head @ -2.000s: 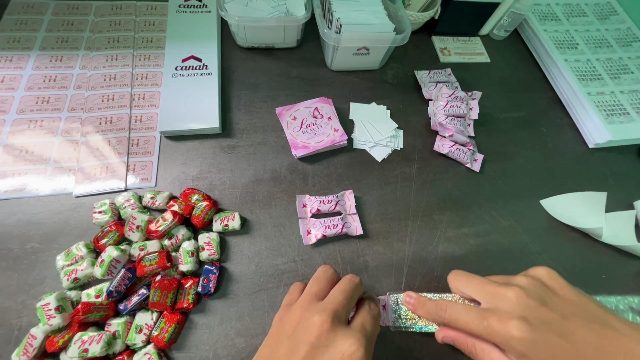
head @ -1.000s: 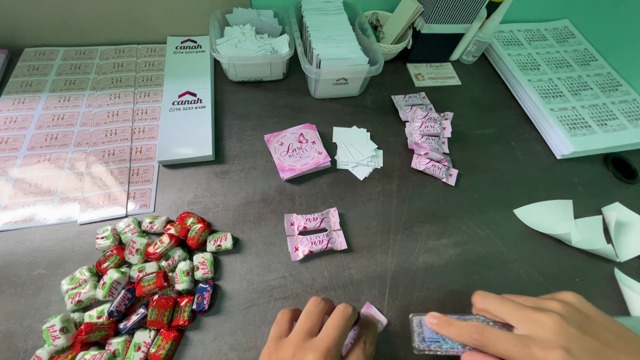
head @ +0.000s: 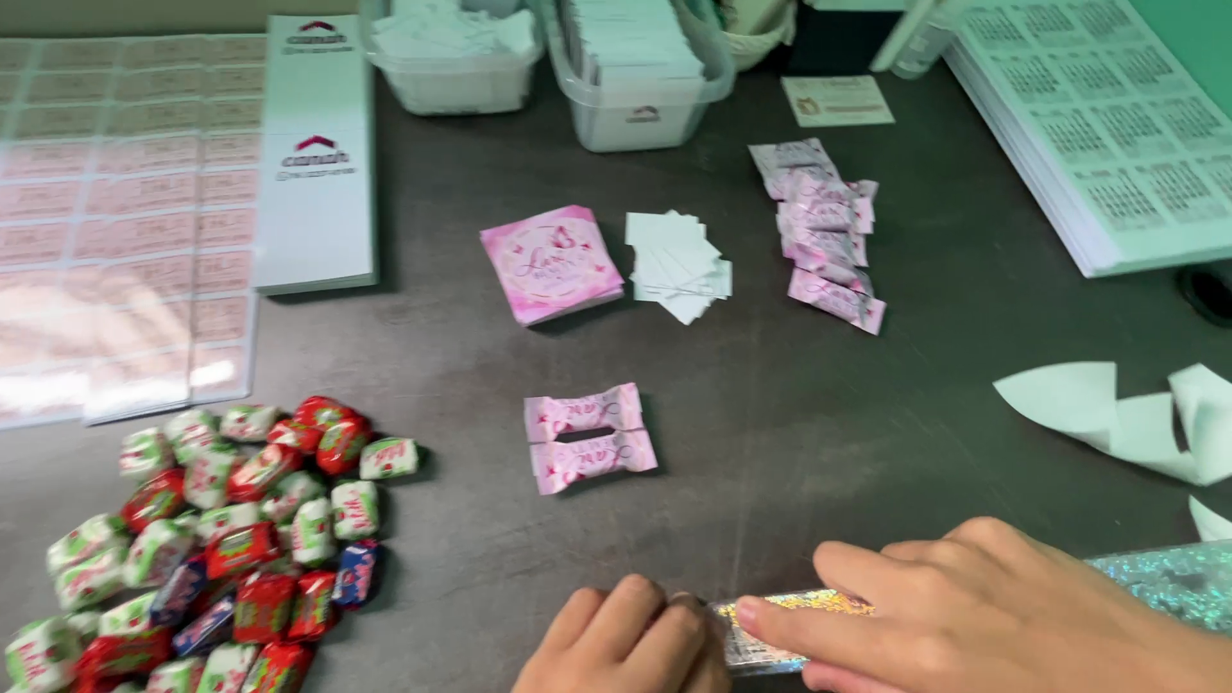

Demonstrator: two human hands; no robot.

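Observation:
At the bottom centre, my left hand (head: pixel 630 640) is curled, fingers together; whatever is inside it is hidden. My right hand (head: pixel 953 616) lies to its right, index fingertip pressing on a glittery holographic strip (head: pixel 794 630) whose left end meets my left fingers. Above my left hand, two pink printed wrapped pieces (head: pixel 592 438) lie side by side. Farther back are a stack of pink square cards (head: pixel 553 265), loose white slips (head: pixel 676 265) and several pink wrapped pieces (head: pixel 823 231) in an overlapping row. Red, green-white and blue wrapped candies (head: pixel 241 549) are heaped at the left.
Two clear plastic tubs (head: pixel 462 87) of paper pieces stand at the back. Printed sheets (head: pixel 125 212) and a tall white pad (head: pixel 318 212) lie at the left. A stack of calendar sheets (head: pixel 1107 125) is at the back right, with curled white paper scraps (head: pixel 1136 423) nearer.
The gap between my left fingers and the strip's left end, seen a second ago, has closed. The pink piece that showed at my left fingers then is now hidden.

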